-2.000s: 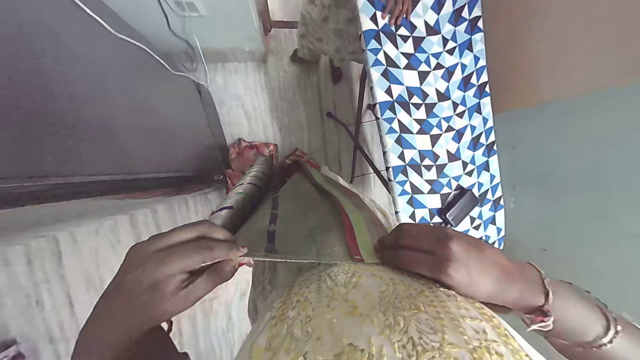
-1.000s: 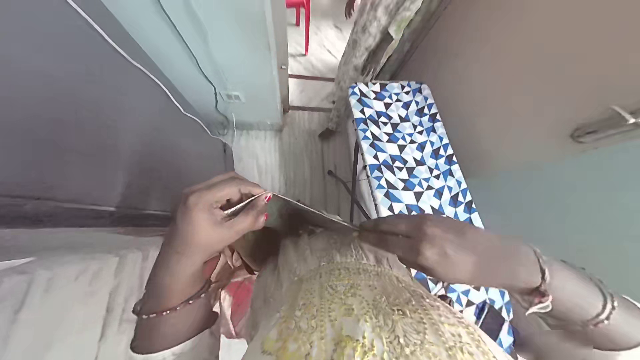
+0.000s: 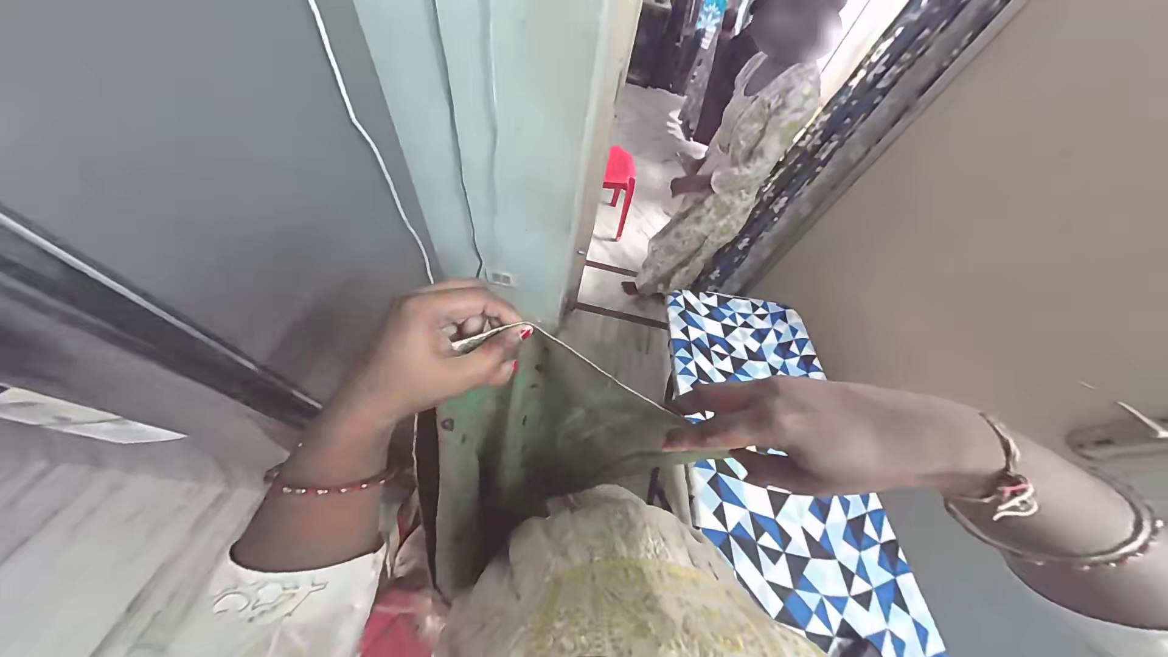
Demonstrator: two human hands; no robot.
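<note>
A dull green cloth point(image 3: 584, 420) with a pale thin edge hangs between my two hands, in front of my embroidered garment. My left hand point(image 3: 456, 351) pinches the edge at the upper left between thumb and fingers. Lower and to the right, my right hand point(image 3: 785, 433) grips the same cloth, its fingertips partly over the patterned board. The edge runs in a taut slope between them. Part of the cloth's lower end is hidden by my garment. Red cloth point(image 3: 397, 625) shows at the bottom, below my left forearm.
An ironing board with a blue, white and black triangle cover point(image 3: 803, 547) stands to the right. A person point(image 3: 744, 155) stands beyond the doorway, near a red plastic chair point(image 3: 620, 173). A white cable point(image 3: 365, 137) hangs at the left, and a dark patterned curtain point(image 3: 821, 146) at the upper right.
The view has tilted up towards the doorway. Both hands have stayed on the cloth; the edge between them, nearly level two seconds ago, now slopes down to the right.
</note>
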